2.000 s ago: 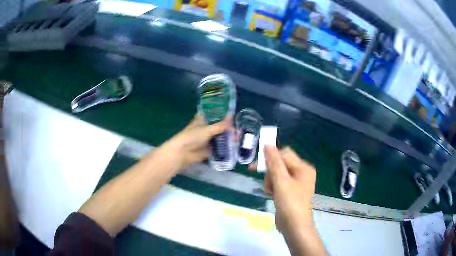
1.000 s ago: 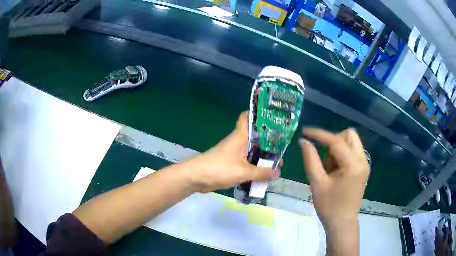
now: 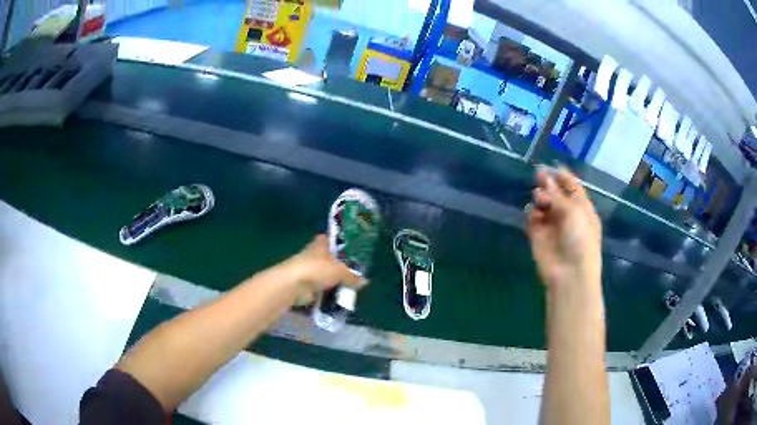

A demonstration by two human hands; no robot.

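My left hand (image 3: 319,272) is closed around the middle of an open handheld unit (image 3: 355,228) over the near side of the conveyor. The unit's wide head with the green circuit board points up and away, and a white pad (image 3: 346,298) shows on its handle. My right hand (image 3: 563,203) is raised at the right, blurred, with fingers bent together; whether it holds anything cannot be told. A second unit with a white pad (image 3: 414,274) lies on the belt just right of the held one. The sticker sheet (image 3: 332,398) with a yellowish area lies in front of me.
Another open unit (image 3: 168,212) lies on the green conveyor (image 3: 249,195) at the left. A grey tray (image 3: 54,83) is at far left. Several units lie at far right beyond a slanted metal post (image 3: 701,278). A worn metal edge rail (image 3: 490,353) borders the belt. Part of a person shows at the right edge.
My left hand has moved left and away with the unit, lowering it towards the belt. My right hand has moved up and away from the unit. The view has shifted.
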